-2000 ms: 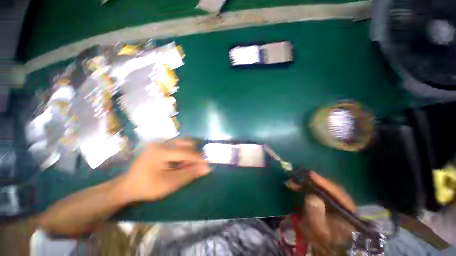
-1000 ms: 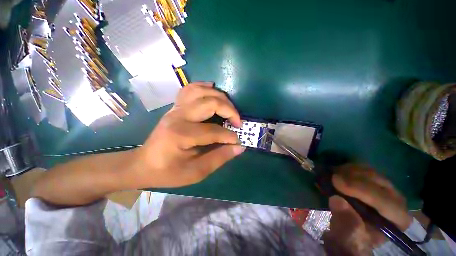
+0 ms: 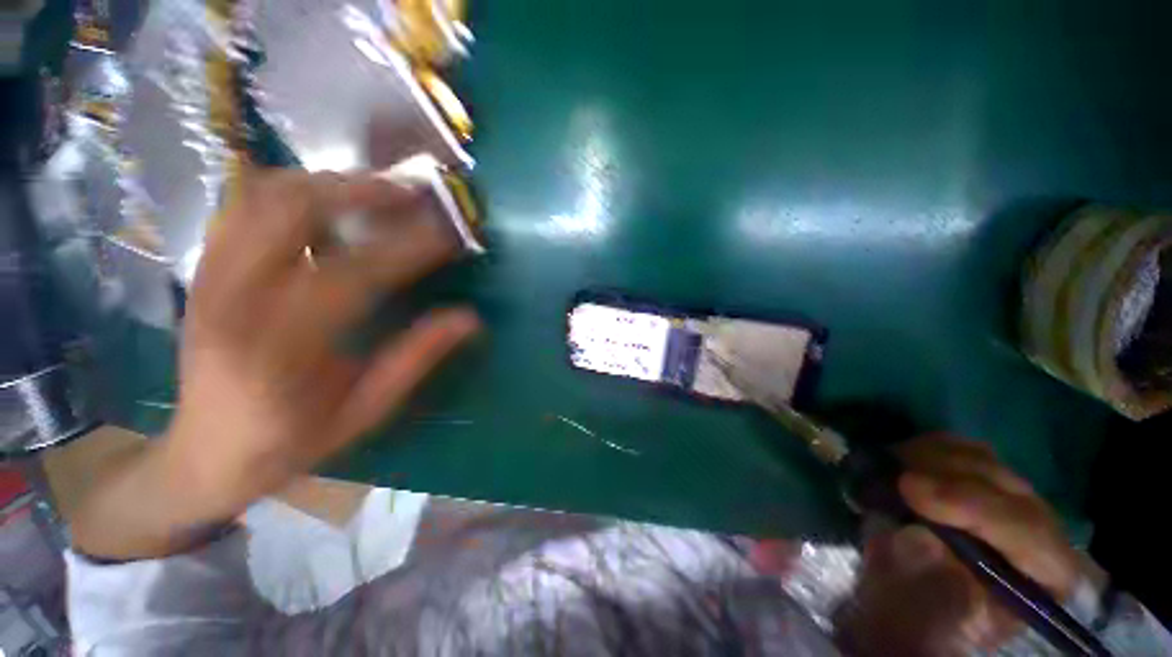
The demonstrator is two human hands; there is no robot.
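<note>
A phone board assembly [image 3: 694, 350] lies flat on the green mat, its left half white with dots, its right half plain grey. My right hand [image 3: 983, 539] holds a soldering iron [image 3: 887, 494] at lower right, its tip over the board's grey half. My left hand [image 3: 302, 321] is blurred, off the board, with its fingers over the near end of the fanned LCD modules [image 3: 337, 96]. The fingers are apart at the thumb; whether they touch a module cannot be told. Thin solder wire [image 3: 594, 435] lies on the mat below the board.
The tip cleaner tin [image 3: 1092, 308], taped in yellow bands, stands at the right edge. A shiny solder spool [image 3: 36, 408] is at the left edge. The bench's front edge [image 3: 514, 511] runs just before my clothed lap.
My left hand has let go of the board and moved left and up to the LCD modules. The iron has shifted slightly right and down. The board lies in nearly the same place.
</note>
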